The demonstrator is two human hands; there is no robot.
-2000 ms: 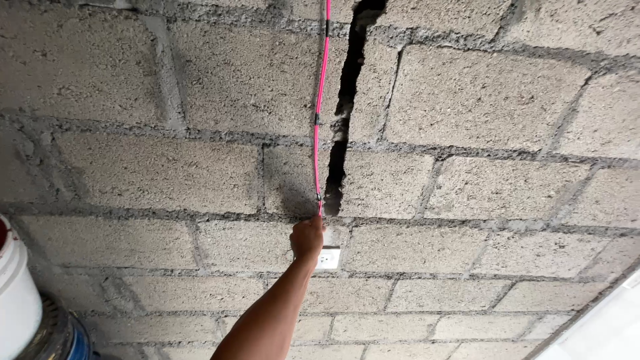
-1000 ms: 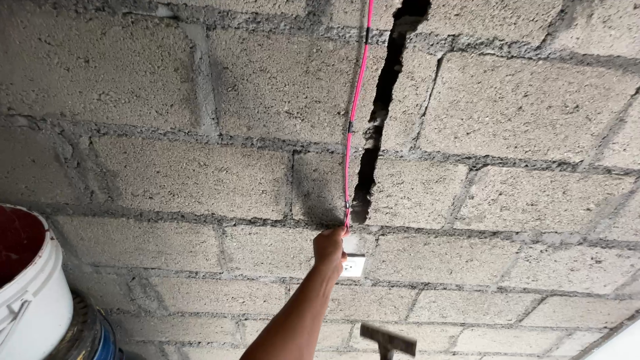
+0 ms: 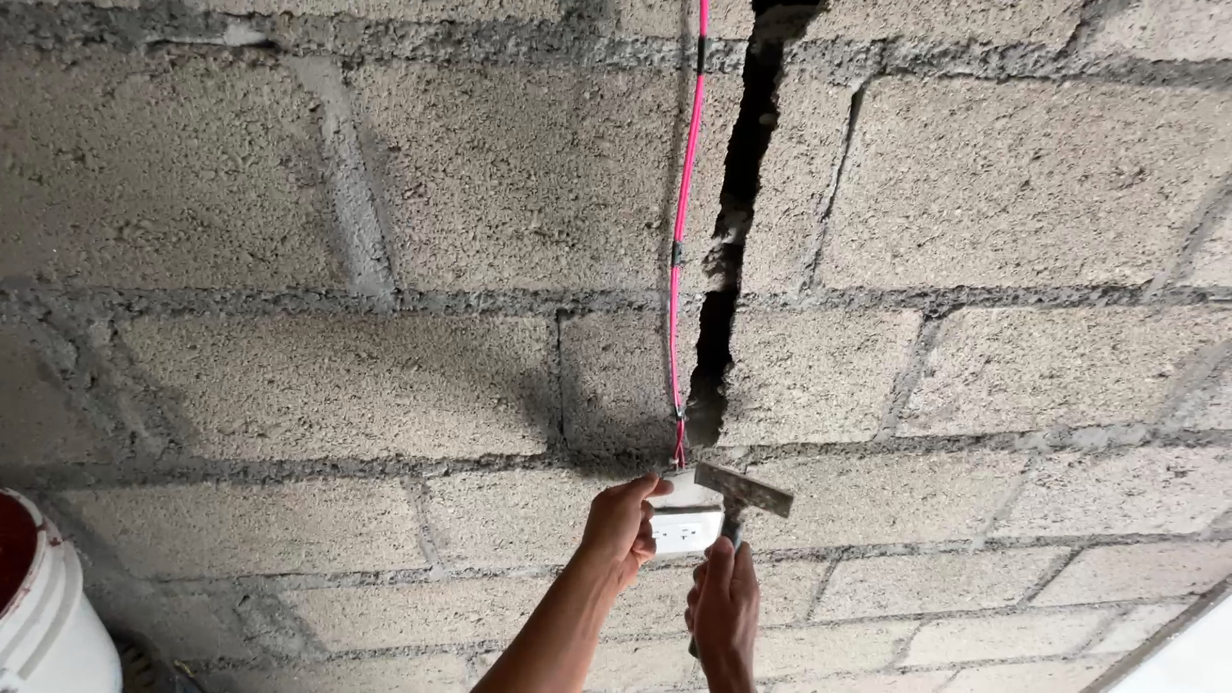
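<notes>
My left hand point(image 3: 621, 525) is raised to the block wall, thumb and forefinger pinched at the top left of a white electrical outlet point(image 3: 685, 531); whether a small thing is between the fingertips cannot be told. Just above it, a pink cable point(image 3: 686, 192) with dark bands runs down the wall and ends in thin twisted strands. My right hand point(image 3: 724, 602) grips the handle of a hammer point(image 3: 743, 489), its narrow metal head tilted beside the outlet, close to my left fingertips. Right of the cable, a jagged dark slot point(image 3: 741, 173) is cut into the blocks.
The concrete block wall point(image 3: 462, 183) with rough mortar joints fills most of the view. A white plastic bucket point(image 3: 67, 616), reddish inside, stands at the lower left, with a dark object partly visible beside it. A pale edge point(image 3: 1189, 645) crosses the lower right corner.
The hammer, absent two seconds ago and low in view one second ago, has come up beside the outlet with my right hand on it. My left hand stays by the cable's lower end.
</notes>
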